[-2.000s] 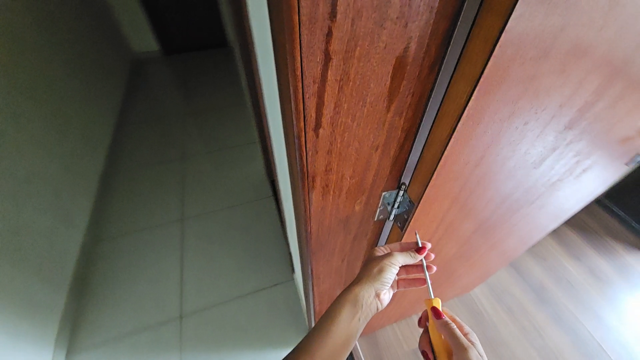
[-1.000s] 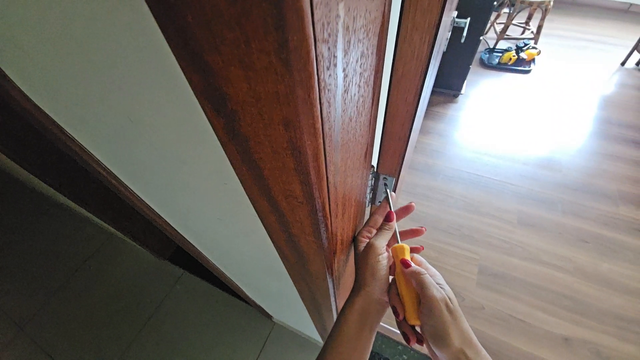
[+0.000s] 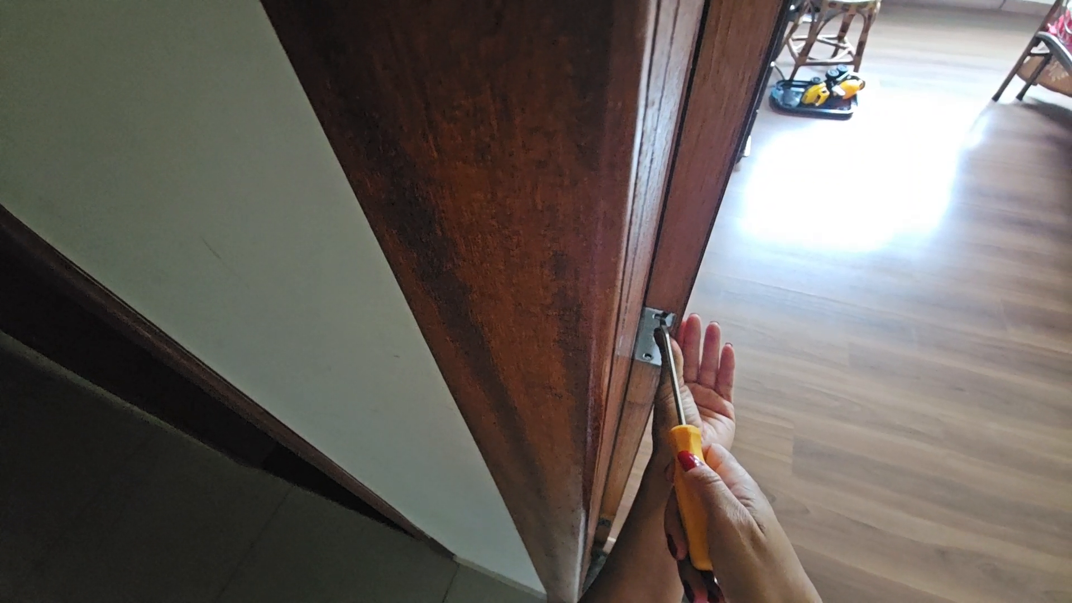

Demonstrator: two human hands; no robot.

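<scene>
My right hand (image 3: 724,519) grips the yellow handle of a screwdriver (image 3: 688,494). The screwdriver's shaft points up, and its tip is at the upper part of a metal hinge plate (image 3: 649,337) on the edge of the wooden door (image 3: 708,151). A screw hole shows low on the plate. Behind the shaft, my left hand (image 3: 710,394) has its palm turned up and its fingers extended beside the door edge; its thumb is partly hidden. Whether that thumb touches the plate or the shaft, I cannot tell.
The wooden door frame (image 3: 502,209) stands left of the door, beside a pale wall (image 3: 209,201). Past the door lies a wood-look floor (image 3: 904,402). A tray (image 3: 812,109) with yellow and black items sits near a rattan stool (image 3: 833,38); a chair (image 3: 1038,59) is at upper right.
My left hand's fingers were around the screwdriver's shaft two seconds ago; now they are spread beside the door. The screwdriver's tip has gone from free air to the hinge plate. The view has swung considerably.
</scene>
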